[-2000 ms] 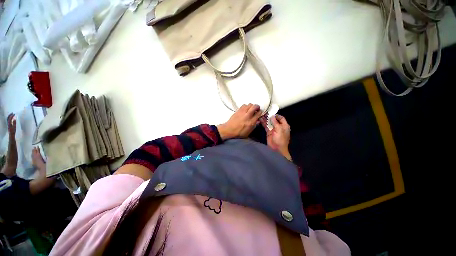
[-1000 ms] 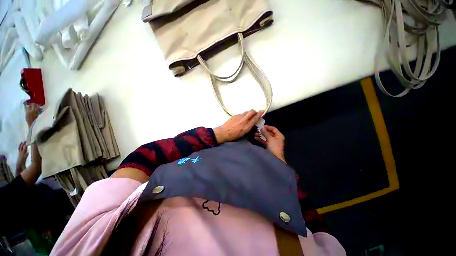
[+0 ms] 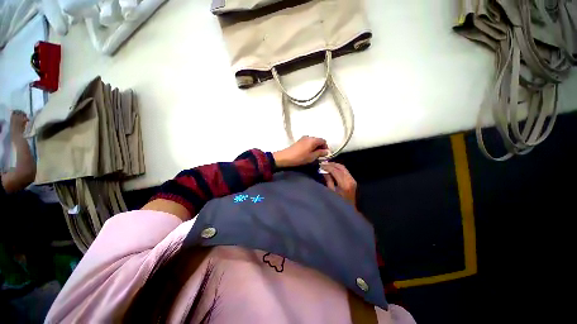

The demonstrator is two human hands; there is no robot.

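A beige tote bag [image 3: 288, 37] lies flat on the table, its folded-over part at the top edge of the view. Its two handles [image 3: 348, 112] hang toward me, the longer loop reaching the table's front edge. My left hand [image 3: 302, 152] is closed on the end of that loop. My right hand [image 3: 342, 183] is just below it, fingers pinching a small white tag [image 3: 323, 168] against the handle end. The fingers hide how the tag is fastened.
A finished stack of beige bags [image 3: 85, 136] stands at left, handles hanging off the edge. A red tape dispenser [image 3: 48, 65] and white wrapped material [image 3: 114, 25] lie behind it. An unfinished pile [image 3: 528, 38] with dangling straps is at right. Another person's arm [image 3: 23, 155] is at far left.
The view has shifted, so the bag appears further right and more of the right pile shows. The tag now shows as a smaller white piece between my hands. The other person's arm has moved.
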